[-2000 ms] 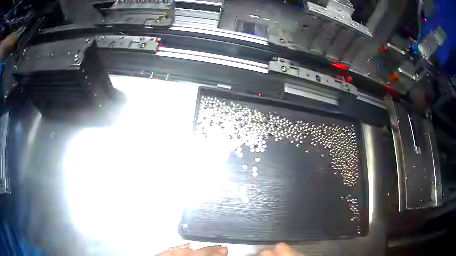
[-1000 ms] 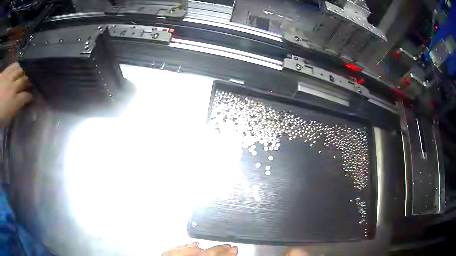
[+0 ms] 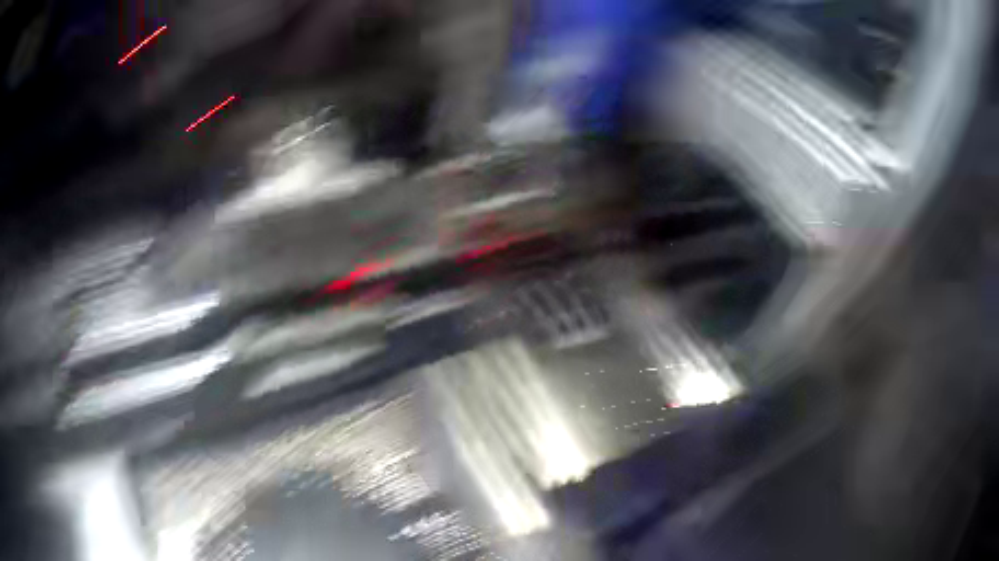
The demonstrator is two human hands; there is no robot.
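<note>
The head view is strongly blurred. The dark parts tray point(image 3: 301, 510) shows at the bottom left, cut off by the lower edge. Small metal parts point(image 3: 383, 460) appear as bright streaks along its far and right sides. Neither my left hand nor my right hand can be made out in the picture.
A grey side plate point(image 3: 581, 405) with bright rims lies right of the tray. The rail point(image 3: 153, 384) runs behind, with red lights point(image 3: 362, 276) along it. A blue machine cover point(image 3: 581, 55) is at the top. A pale curved frame point(image 3: 942, 99) stands at the right.
The view has swung to the right and blurred, so the tray now sits at the bottom left. The plate stack and the hands have left the picture.
</note>
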